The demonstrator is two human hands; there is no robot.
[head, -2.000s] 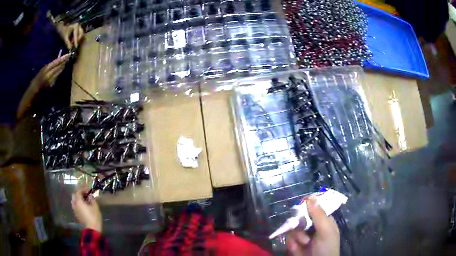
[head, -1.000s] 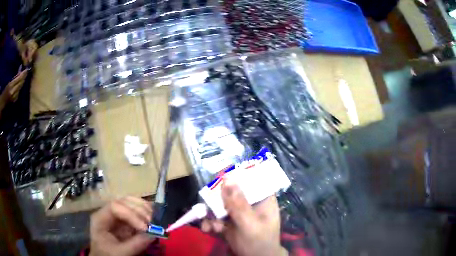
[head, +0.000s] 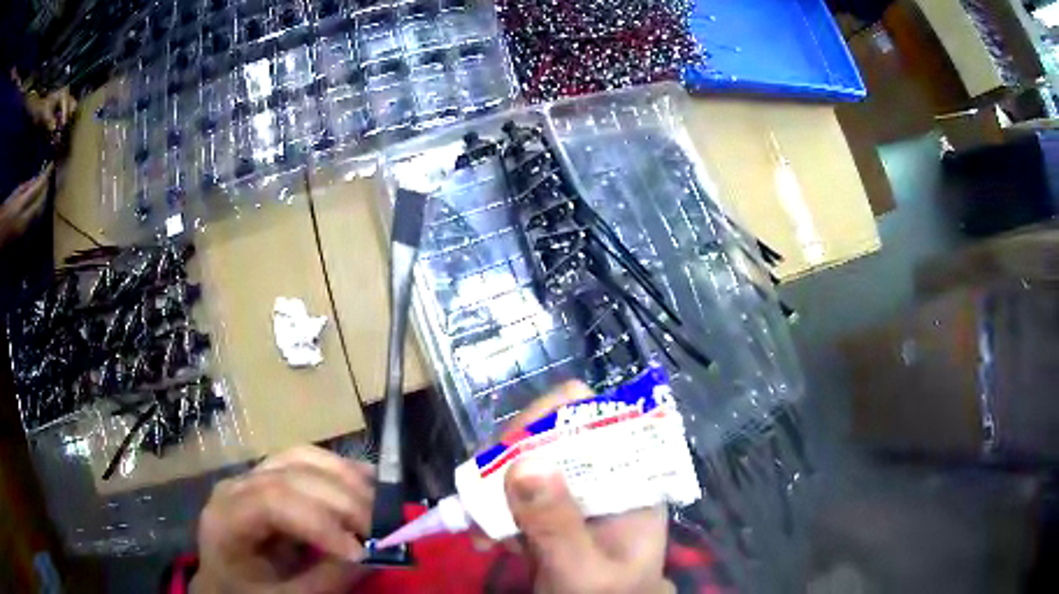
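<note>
My right hand holds a white glue tube with blue and red print. Its pale pink nozzle points left and its tip is at the small black end piece. My left hand holds the end piece between the fingertips at the lower edge. A flat black strip rises upright from the end piece. A clear tray with black strips lying across it is behind the tube.
A left tray is filled with black parts. A crumpled tissue lies on cardboard. Behind are a far clear tray, a red-and-black pile and a blue bin. Another person's hands are at far left. Cartons are right.
My left hand has come from the left tray to the middle, holding a strip part. The tube's nozzle has met the end piece. Over the last second the tube has shifted slightly and the view has moved.
</note>
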